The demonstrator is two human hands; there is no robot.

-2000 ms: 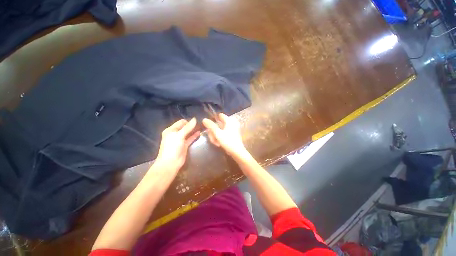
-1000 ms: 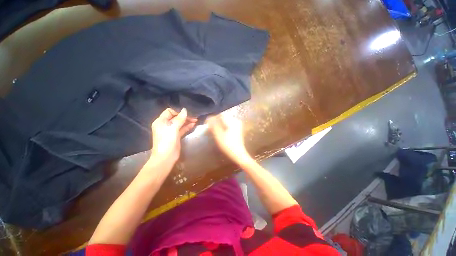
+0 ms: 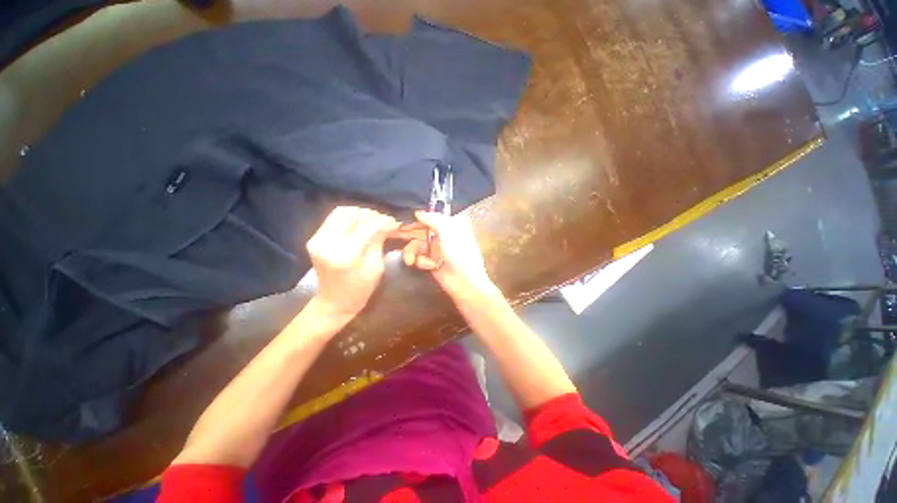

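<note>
A large dark grey-navy garment lies spread over the left half of the table, with a small dark label with pale marks on it. My left hand is at the garment's near edge, fingertips pinched together on the cloth edge; what exactly lies between them is hidden. My right hand is just right of it, fingers curled around silver thread snips, whose V-shaped blades point away from me over the cloth. The fingertips of both hands are close together, nearly touching.
The glossy brown table has a yellow-taped edge. Another dark cloth lies at the far left corner. A white paper shows beyond the near edge. A blue bin is at the top right. Dark cloths and bags lie at the lower right.
The snips now show in my right hand, blades outward. My right hand has closed in beside my left. The garment appears slightly higher and further left in view.
</note>
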